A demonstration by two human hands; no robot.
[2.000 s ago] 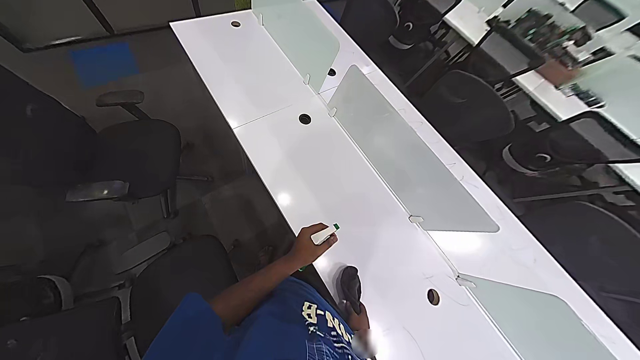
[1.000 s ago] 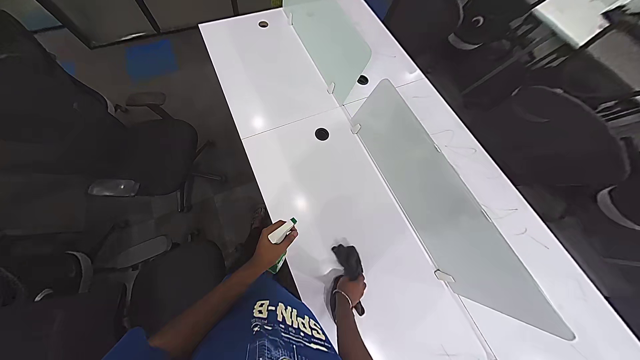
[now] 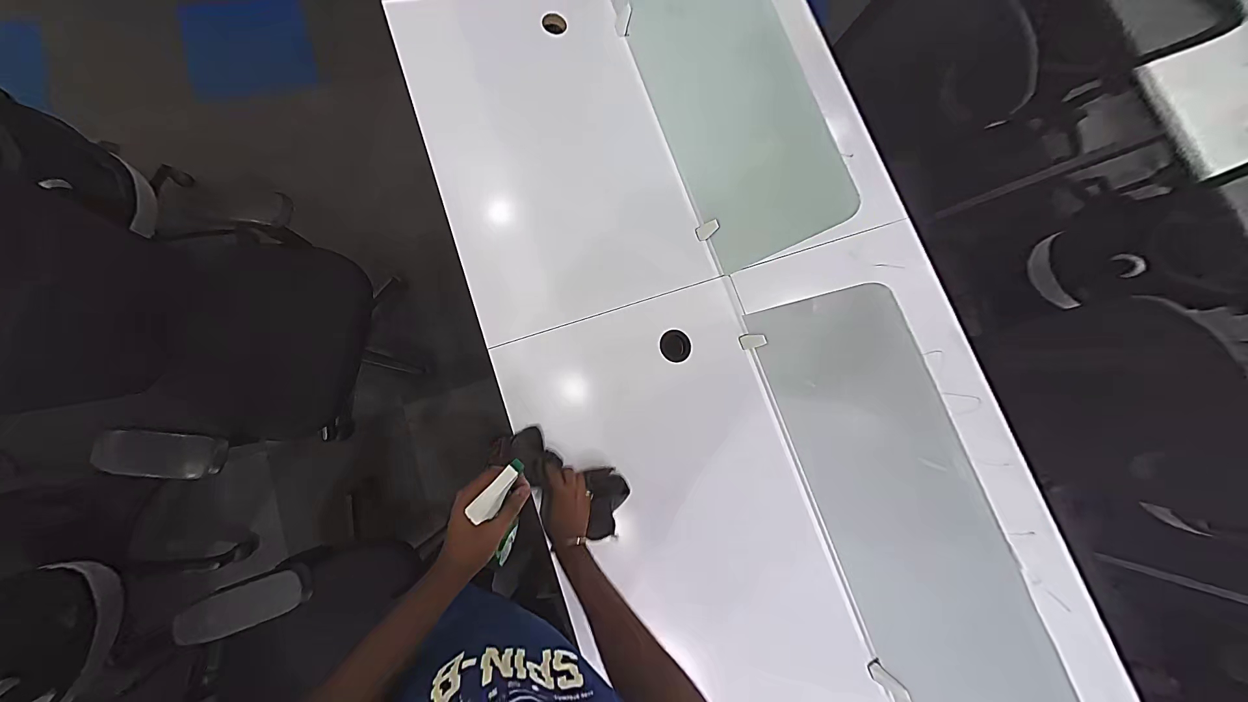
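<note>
My left hand (image 3: 489, 509) grips a white spray bottle (image 3: 493, 495) with a green tip, just off the left edge of a long white desk (image 3: 673, 507). Green shows below that hand. My right hand (image 3: 567, 502) presses a dark cloth (image 3: 606, 502) on the desktop near the same edge, with part of the cloth bunched on either side of the fingers. The two hands are close together.
Frosted glass dividers (image 3: 877, 439) stand along the desk's middle, held by clips (image 3: 754, 341). A round cable hole (image 3: 675, 345) lies ahead of my hands. Black office chairs (image 3: 263, 341) stand left; more chairs are right.
My right hand has moved with the dark cloth toward the desk's left edge, close to my left hand. My left hand still holds the bottle. The view has shifted.
</note>
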